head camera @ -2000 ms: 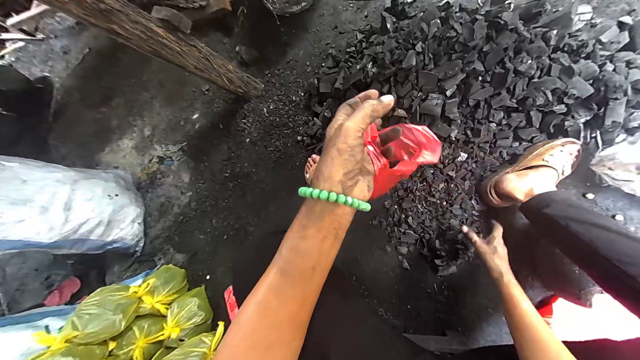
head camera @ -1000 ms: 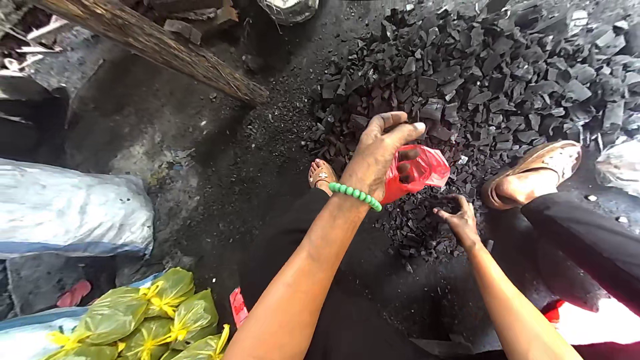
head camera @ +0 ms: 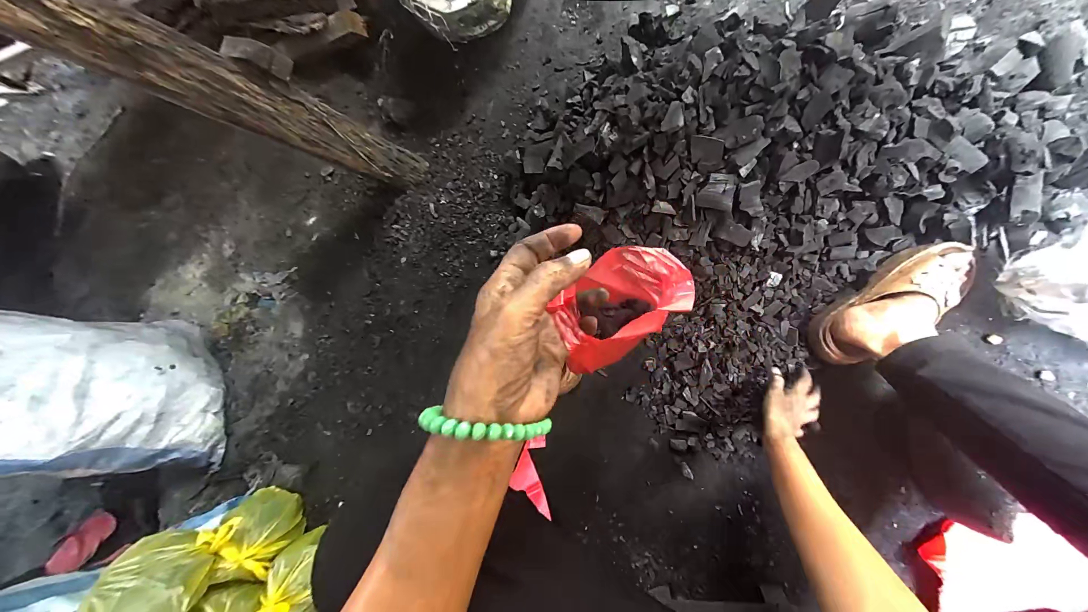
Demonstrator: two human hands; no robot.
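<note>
My left hand (head camera: pixel 531 327), with a green bead bracelet (head camera: pixel 484 428) at the wrist, holds a small red plastic bag (head camera: pixel 633 336) by its rim. Some fingers reach inside the bag's open mouth, thumb and forefinger spread outside. Dark bits show inside it. Right of the bag, low over the ground, my right hand (head camera: pixel 790 404) has its fingers apart and nothing seen in it. It is beside the near edge of the small charcoal pieces (head camera: pixel 718 365). Larger charcoal lumps (head camera: pixel 765 144) lie piled beyond.
My sandalled right foot (head camera: pixel 892 302) is beside the charcoal. A wooden pole (head camera: pixel 212 81) slants in at upper left. On the left lie a white sack (head camera: pixel 102 391) and several tied yellow-green plastic bags (head camera: pixel 153 569). Clear plastic (head camera: pixel 1050 285) lies at far right, a bright red-edged item (head camera: pixel 1011 565) below.
The red bag's mouth has opened wider and now shows dark bits inside. My right hand, curled at the small charcoal a second ago, has moved back toward me and its fingers have spread.
</note>
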